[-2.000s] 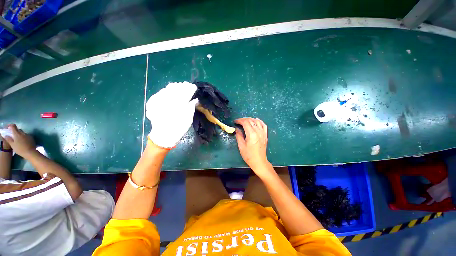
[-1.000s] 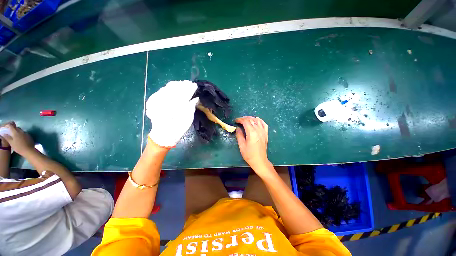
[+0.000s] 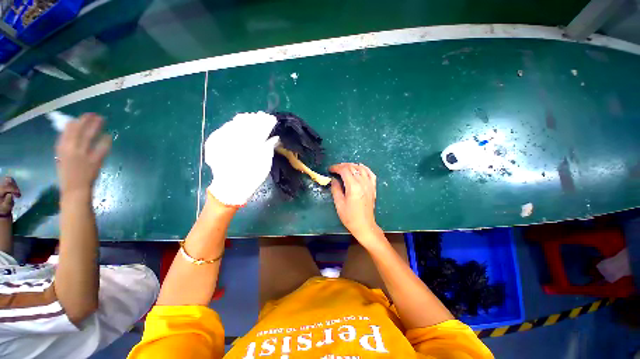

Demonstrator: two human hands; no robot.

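A black shaggy piece [image 3: 300, 137] lies on the green bench between my hands. A thin tan part [image 3: 302, 165] sticks out of it down to the right. My left hand [image 3: 241, 158], in a white knitted glove, grips the piece from the left; its fingertips are partly hidden. My right hand [image 3: 356, 193], bare, pinches a small dark end at the tip of the tan part. A white glue bottle [image 3: 463, 156] lies on its side to the right, with a small blue bit beside it.
The green bench [image 3: 393, 98] has a pale edge strip and dried glue spots. A blue tote [image 3: 502, 259] with black pieces sits below the bench edge, beside a red stool [image 3: 586, 245]. At the left, a neighbouring worker's raised hand [image 3: 83, 151] is over the bench, blurred.
The neighbouring worker's arm has swung up and forward across the bench, a white item near the hand. The red item there no longer shows. My hands and the black piece have stayed nearly still.
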